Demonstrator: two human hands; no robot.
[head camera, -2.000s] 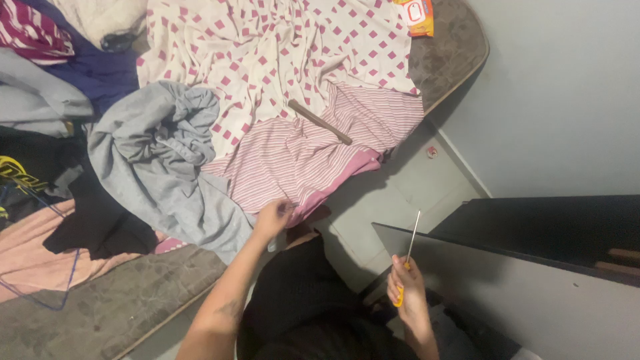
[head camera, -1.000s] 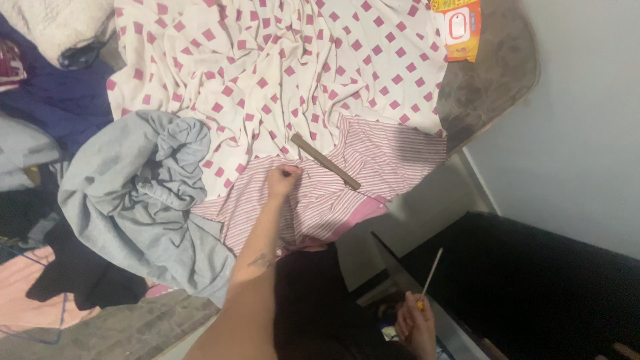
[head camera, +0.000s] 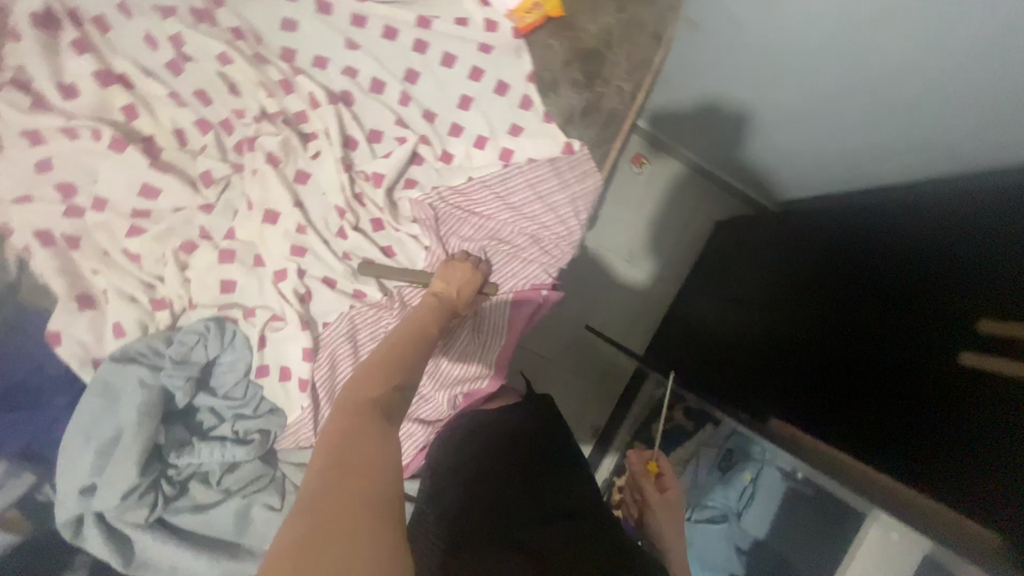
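My left hand (head camera: 462, 282) is closed around a brown wooden strip (head camera: 396, 274) near its right end, over a pink-and-white striped cloth (head camera: 512, 208). Low on the right, my right hand (head camera: 652, 496) holds a screwdriver (head camera: 663, 420) by its yellow handle, which the fingers mostly hide; the thin metal shaft points up. Beneath that hand is an open drawer (head camera: 800, 456) with folded clothes inside. A white cloth with dark pink squares (head camera: 264, 160) spreads crumpled beside the striped one.
A grey garment (head camera: 104, 480) lies bunched at the lower left. An orange packet (head camera: 534, 14) sits on the mattress (head camera: 592, 72) at the top. A dark furniture panel (head camera: 864, 304) stands on the right, below a pale wall (head camera: 848, 96). Floor tiles (head camera: 632, 216) show between bed and furniture.
My left hand, empty on the striped cloth one second ago, has taken hold of the wooden strip. My right hand still holds the screwdriver. Clothes in the drawer now show more plainly.
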